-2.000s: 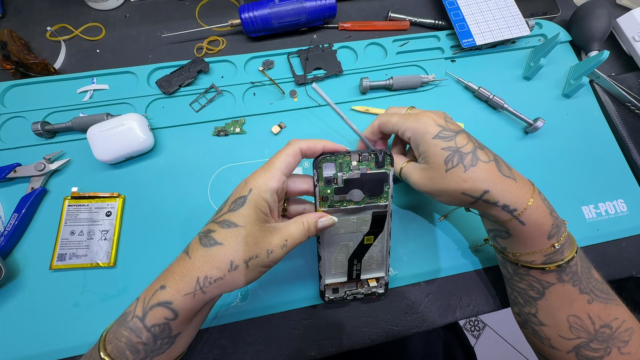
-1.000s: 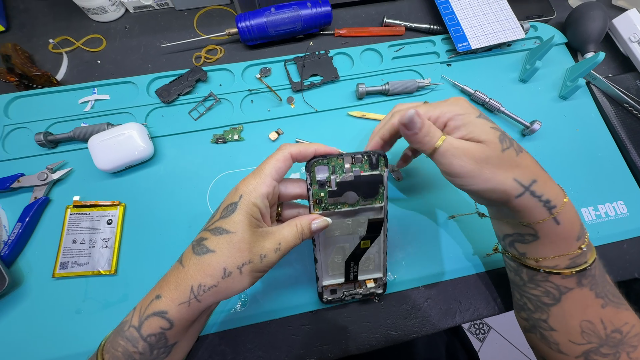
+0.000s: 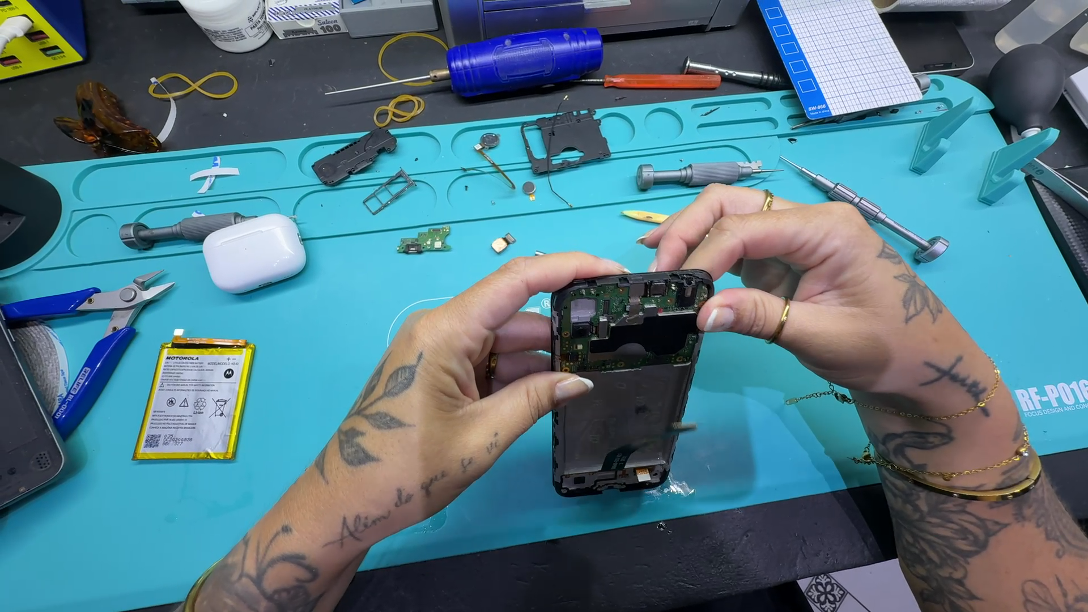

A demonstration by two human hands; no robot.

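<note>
An opened smartphone (image 3: 629, 408) is held tilted up over the teal mat, its green circuit board (image 3: 586, 348) showing at the top and a bare metal battery bay below. My left hand (image 3: 476, 365) grips its left side, thumb on the frame and fingers behind. With thumb and fingers, my right hand (image 3: 756, 272) pinches the upper right corner. A blurred dark flex cable (image 3: 625, 455) lies over the bay's lower part. The removed battery (image 3: 195, 399) rests on the mat at left, near blue-handled cutting pliers (image 3: 110, 331).
Behind the phone lie a small green board (image 3: 425, 240), a black plastic frame (image 3: 565, 143), a SIM tray (image 3: 389, 191) and precision screwdrivers (image 3: 867, 208). A white earbud case (image 3: 255, 253) sits at left. A yellow pointed tool (image 3: 644, 217) lies just beyond my right hand.
My right hand has come down from above the phone onto its upper right corner. The flex cable, seen earlier running up to the board, now shows only low down. A grey stick is no longer in my right hand.
</note>
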